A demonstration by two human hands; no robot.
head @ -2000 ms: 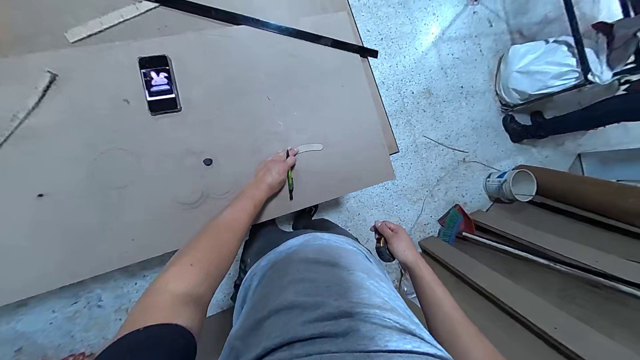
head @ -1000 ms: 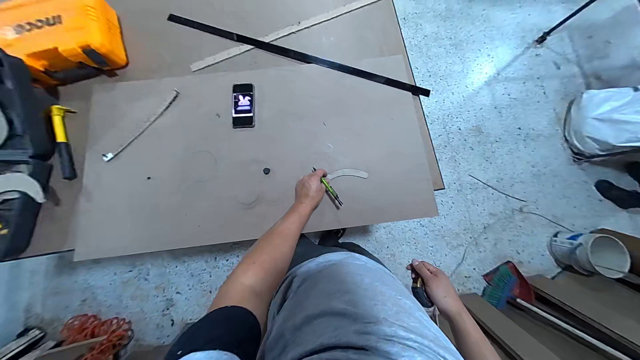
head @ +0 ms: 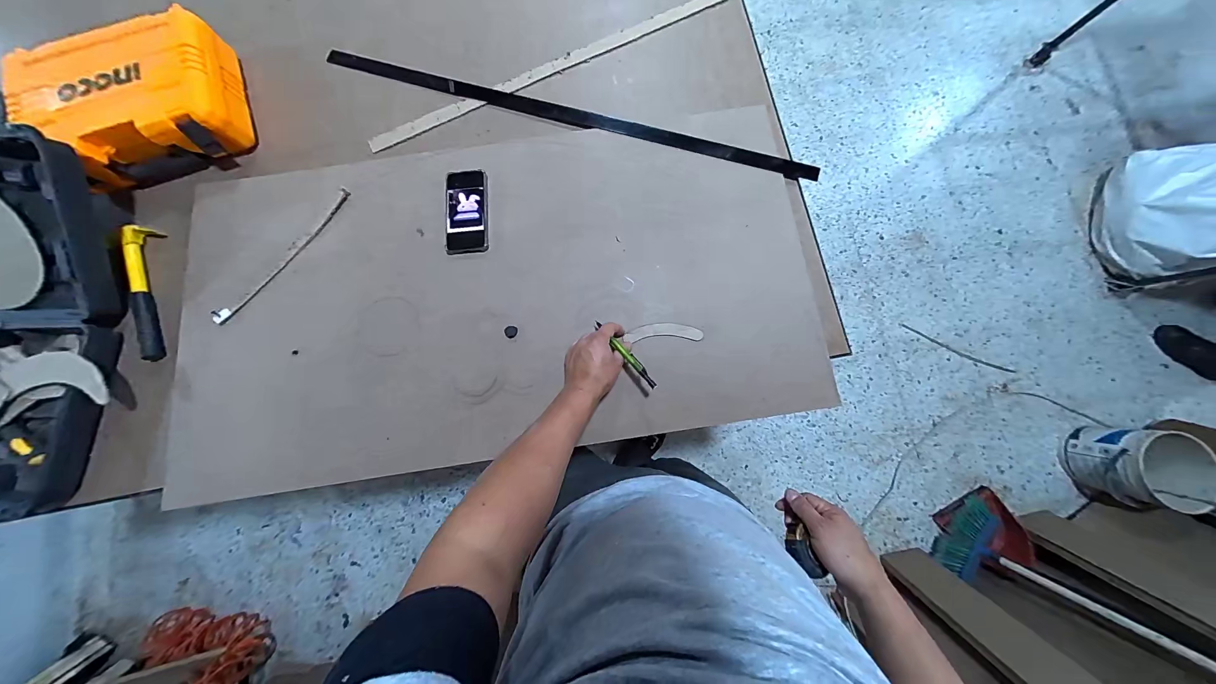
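Observation:
My left hand rests on the large brown board, shut on a green and black pen-like tool; whether it is a pencil or a compass I cannot tell. Touching or close to its fingertips lies a curved pale strip. Off the board's near edge, low at the right, my right hand grips a black and yellow tool, perhaps a tape measure, mostly hidden by the fingers. A phone with a lit picture lies further back, and a small dark disc sits left of my left hand.
A black metal bar crosses a pale wooden strip at the back. To the left are an orange Ingco case, a hammer and an open black case. A bucket and broom stand at right.
The view has shifted left, bringing the orange case and hammer into sight. The green tool has tilted in my left hand. My right hand still holds its tool.

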